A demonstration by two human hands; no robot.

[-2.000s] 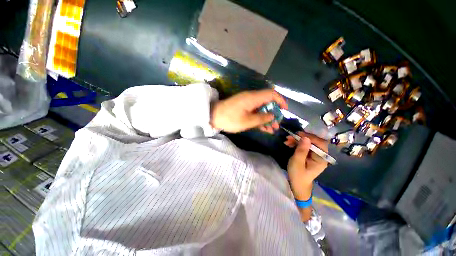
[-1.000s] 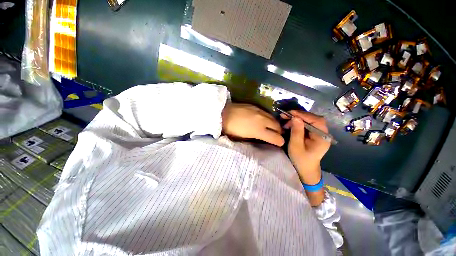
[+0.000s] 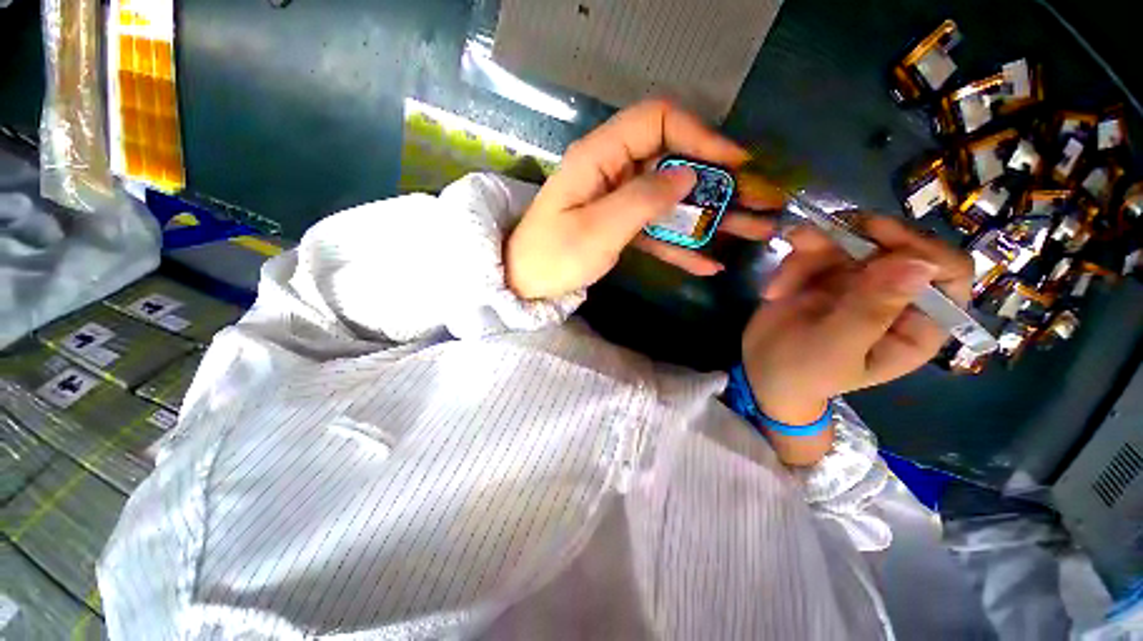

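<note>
My left hand holds a smartwatch display module between thumb and fingers, its teal-blue rim and dark, gold and white inside facing up. My right hand holds silver tweezers, their tip pointing up and left towards the module. The tip is a little to the right of the module, apart from it. The tip area is blurred, so I cannot tell if it grips anything. A blue strap is round my right wrist.
A pile of small flex assemblies lies at the right. A grey dotted plate is at the top centre, with yellow-green film nearer me. An orange-yellow adhesive strip and glossy film strip lie at the left. A grey box stands far right.
My left hand has risen and turned, so the module, hidden one second ago, shows its inside. My right hand has moved right and the tweezers are away from the left hand.
</note>
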